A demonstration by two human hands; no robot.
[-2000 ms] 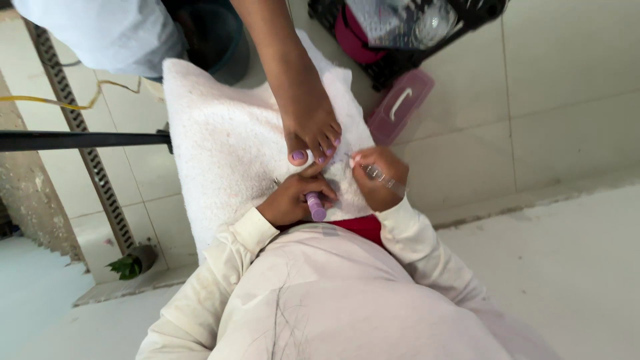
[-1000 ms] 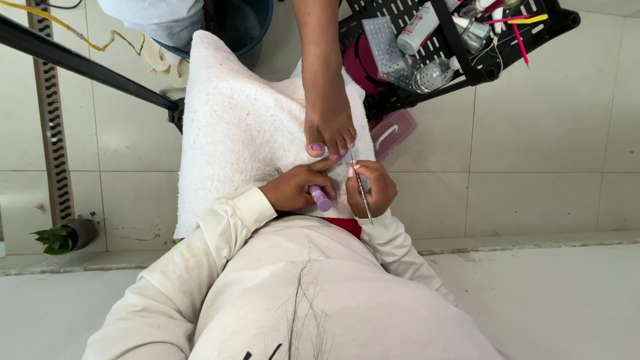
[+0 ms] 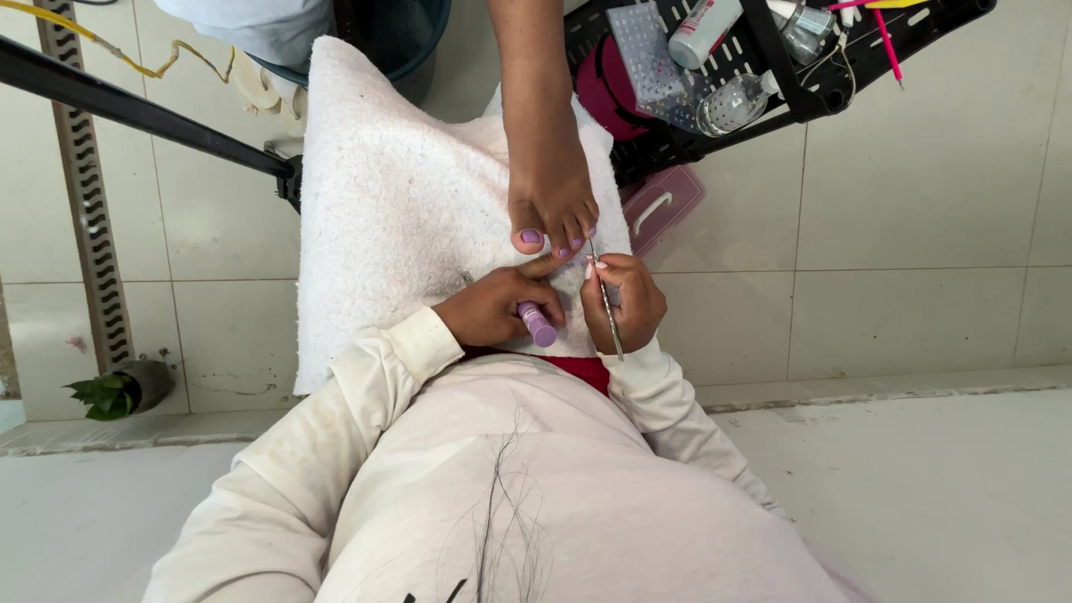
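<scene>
Another person's bare foot with purple-painted toenails rests on a white towel. My left hand is closed around a purple nail polish bottle, its index finger reaching to the smaller toes. Between the fingers and thumb of my right hand is a thin metal manicure tool. The tool's upper tip is at the smallest toe; whether it touches the nail is too small to tell. Part of another thin metallic item shows beside my left hand.
A black plastic cart holding bottles stands at the upper right, with a pink case below it. A dark tub is behind the towel. At the left are a black metal bar, a yellow cord and a potted plant.
The metal tool in my right hand stands more upright than two seconds ago, and that hand has turned. My left hand still holds the purple bottle. The view has rotated.
</scene>
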